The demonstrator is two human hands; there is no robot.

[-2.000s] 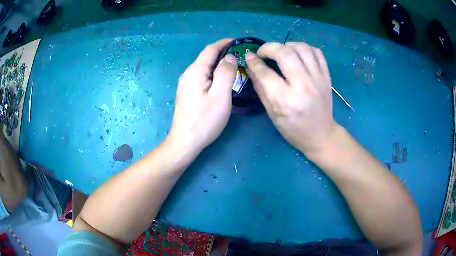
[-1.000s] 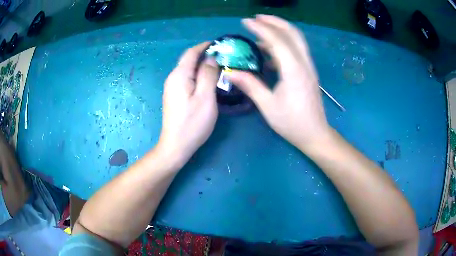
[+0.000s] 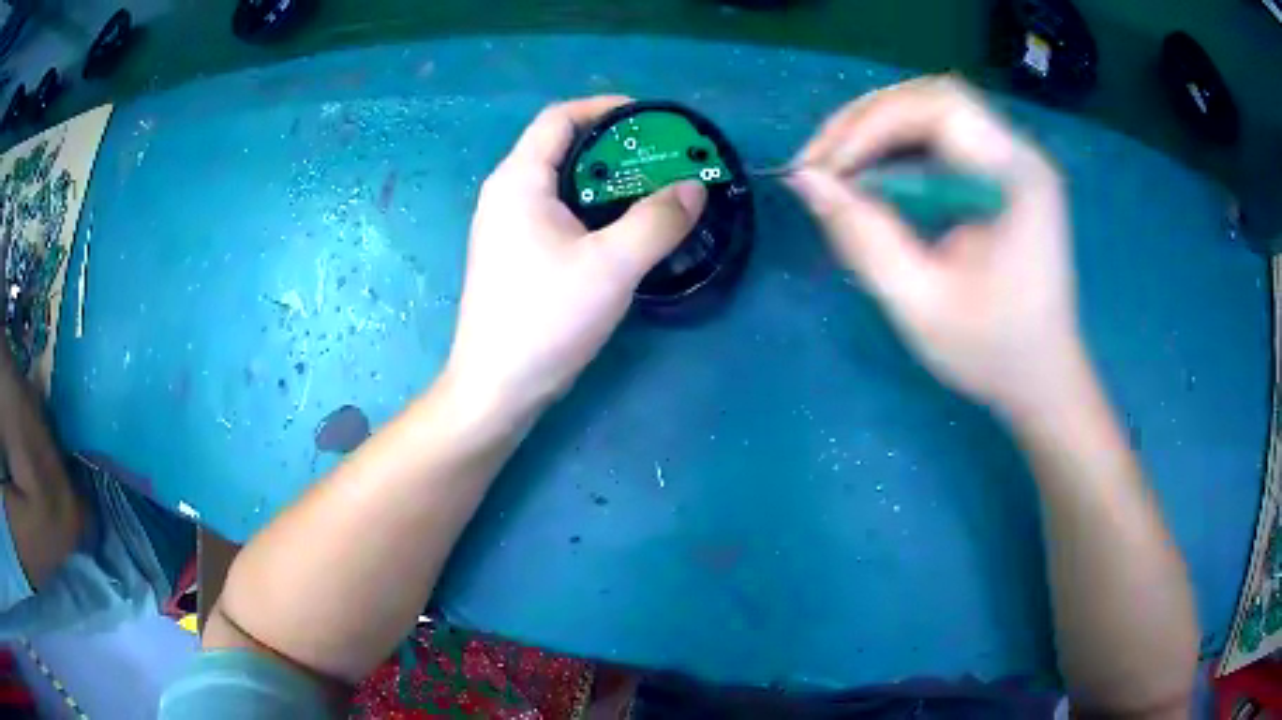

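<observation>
A round black housing (image 3: pixel 724 253) is open side up on the blue-green mat. A green half-moon circuit board (image 3: pixel 650 152) sits in its upper part. My left hand (image 3: pixel 541 267) holds the housing by its left side, with the thumb across the board's lower edge. My right hand (image 3: pixel 970 239), blurred, holds a thin tool (image 3: pixel 945 194) with a teal-green grip and a slim shaft. The shaft points left, its tip close to the housing's right edge; I cannot tell if they touch. The white and yellow part inside the housing is not visible.
More black housings (image 3: pixel 1043 54) stand on the dark green strip beyond the mat (image 3: pixel 787 464). Sheets with green boards lie at the far left (image 3: pixel 49 197) and far right (image 3: pixel 1265 563). Another person's arm (image 3: pixel 40 485) is at the left edge. Red plastic (image 3: pixel 478 678) shows below the mat.
My right hand has moved off the housing to the right and now holds the green-gripped tool. The board shows clearly in the housing, and my left thumb has moved onto its lower edge.
</observation>
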